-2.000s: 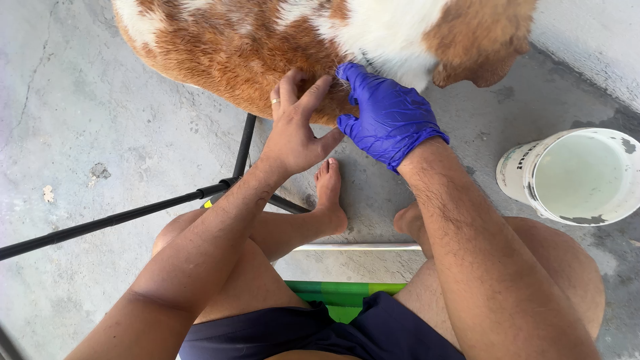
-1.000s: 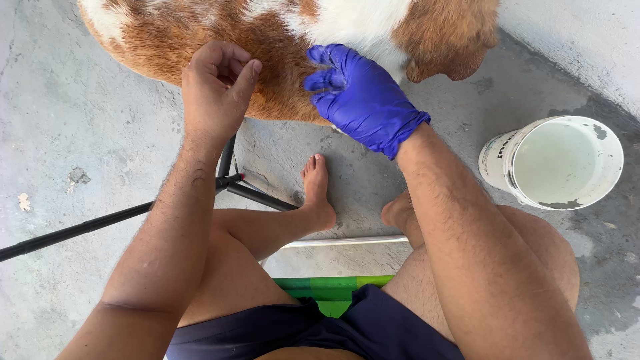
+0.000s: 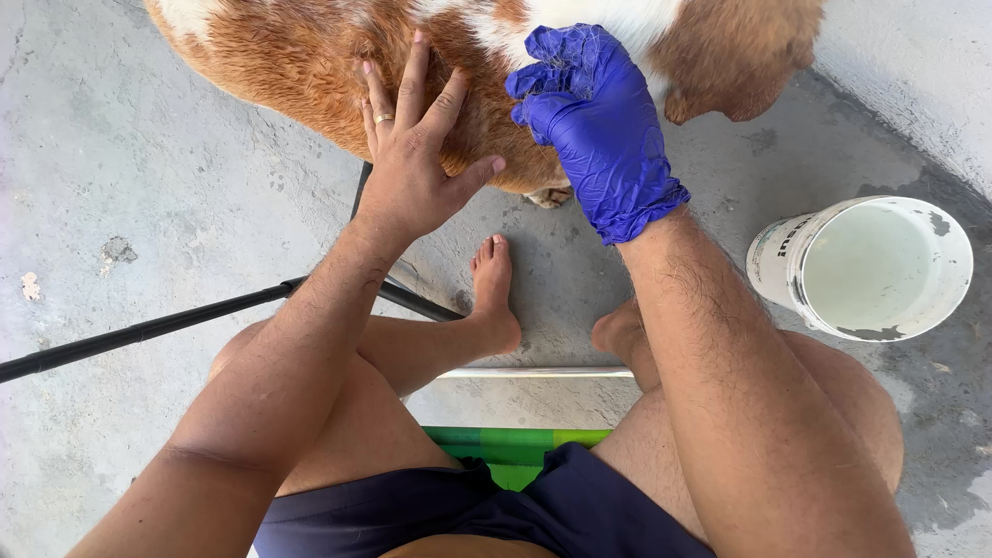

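Observation:
A brown-and-white dog [image 3: 294,70] stands across the top of the view, its brown head and ear at the right and one paw showing below its body. My bare left hand [image 3: 418,139], with a ring on one finger, lies spread on the damp-looking brown fur of its side. To the right, my right hand [image 3: 597,124] wears a blue disposable glove with loose hairs stuck to the fingers. Its fingers are curled over the dog's white and brown fur; whether they touch the coat or pinch anything but loose hair cannot be told.
A white plastic bucket [image 3: 806,263] of cloudy liquid stands at the right on wet concrete floor. Black tubular legs [image 3: 155,329] reach in from the left under my left forearm. A wall [image 3: 922,70] rises at the upper right. I sit on a green chair [image 3: 511,449] with a metal bar in front.
My left hand, raised with bent fingers one second ago, is now spread on the dog's side. The fingers of my gloved right hand have curled in.

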